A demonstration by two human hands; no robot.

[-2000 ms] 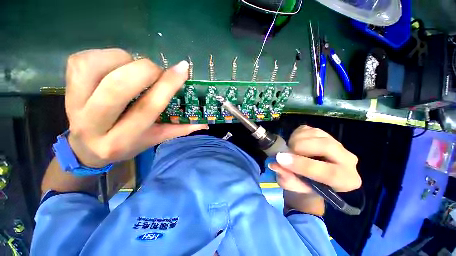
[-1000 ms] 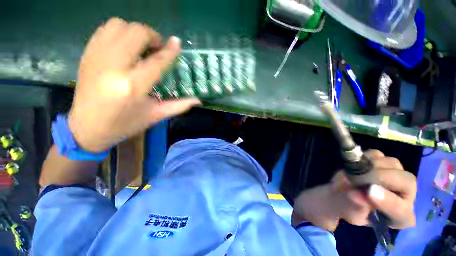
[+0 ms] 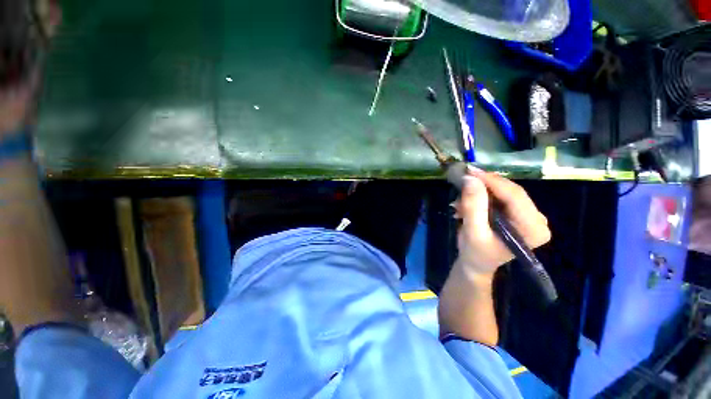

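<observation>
My right hand (image 3: 499, 222) holds the black soldering iron (image 3: 521, 243) over the bench's front edge, its tip pointing up and left above the mat. My left hand (image 3: 23, 74) is at the far left, blurred and cut off by the picture's edge; whether it holds anything cannot be told. The circuit board panel is not visible. Solder wire (image 3: 381, 82) hangs down from the solder spool (image 3: 378, 17) onto the green mat (image 3: 296, 93).
Tweezers (image 3: 454, 93) and blue-handled cutters (image 3: 493, 111) lie right of the iron tip. Behind are a clear plastic funnel (image 3: 499, 19) and a blue bin (image 3: 573, 47). A small black tray of silvery bits (image 3: 539, 107) and a round black fan (image 3: 690, 72) are further right.
My left hand has moved far left, and the panel it held is out of view. The iron, which was over the panel, has come away to the right. The camera view has shifted.
</observation>
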